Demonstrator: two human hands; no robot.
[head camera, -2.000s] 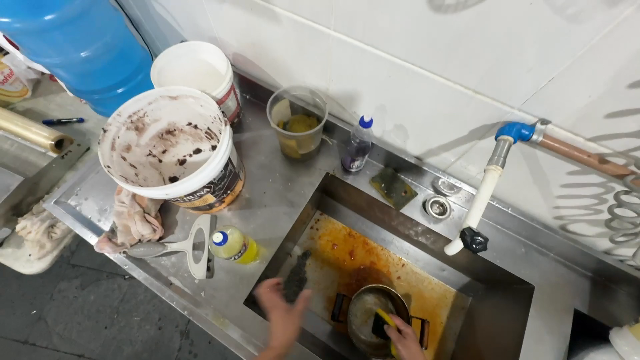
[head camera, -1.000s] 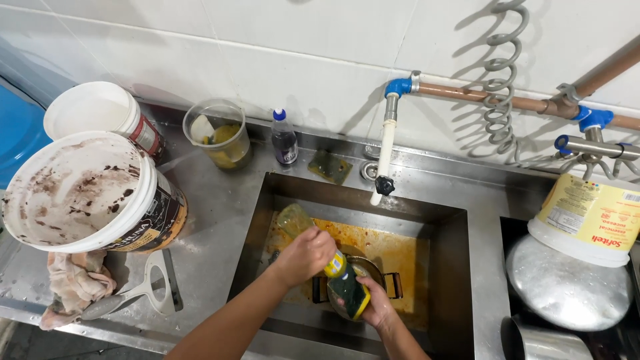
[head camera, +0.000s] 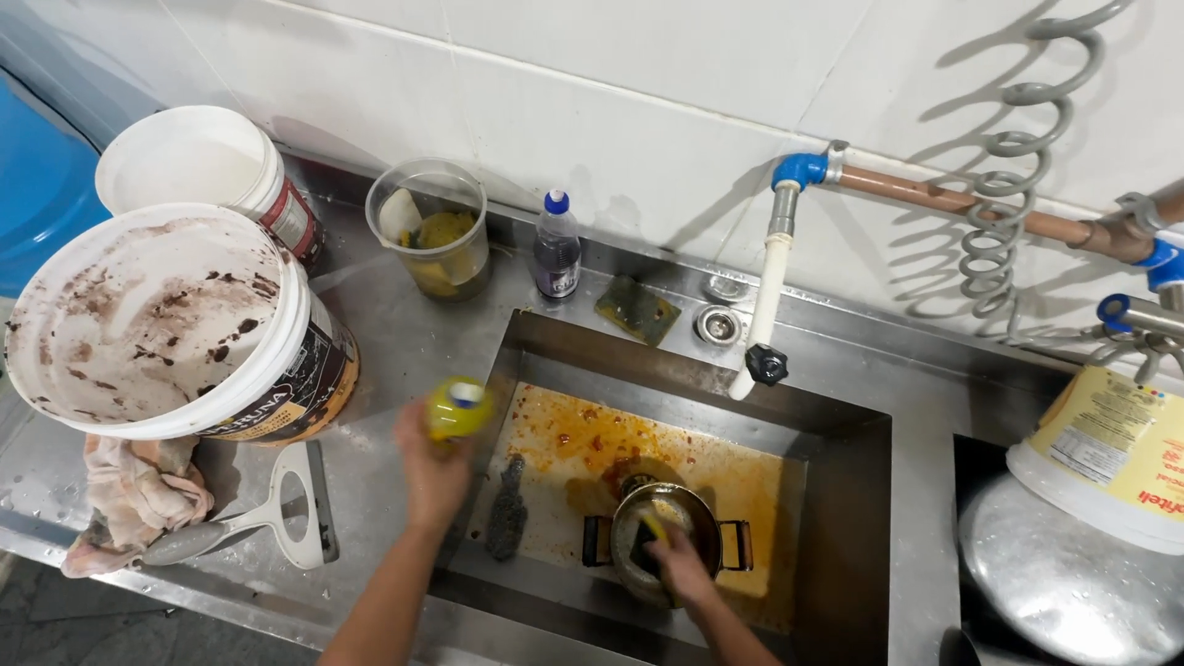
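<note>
My left hand [head camera: 433, 472] grips a bottle of yellow-green dish soap [head camera: 460, 412], blurred, over the counter at the sink's left edge. My right hand [head camera: 680, 562] holds a yellow and dark green scouring sponge [head camera: 651, 538] inside a small metal pot [head camera: 672, 499] with two black handles. The pot stands in the steel sink [head camera: 846, 546], whose bottom has orange and brown stains. A grey scouring pad [head camera: 507, 509] lies left of the pot. Above the sink hangs a white tap pipe with a black knob [head camera: 766, 363].
Stained white bucket [head camera: 305, 361], second bucket [head camera: 268, 199], pink cloth [head camera: 139, 499] and grey squeegee [head camera: 294, 518] occupy the left counter. A clear tub [head camera: 472, 250], purple bottle [head camera: 557, 254], worn sponge [head camera: 638, 310] and metal strainer [head camera: 718, 325] line the back. A yellow container [head camera: 1101, 453] and metal lid [head camera: 1064, 564] are right.
Since one second ago, the soap bottle in my left hand has moved from above the sponge to the sink's left side. My right hand has the sponge down in the pot.
</note>
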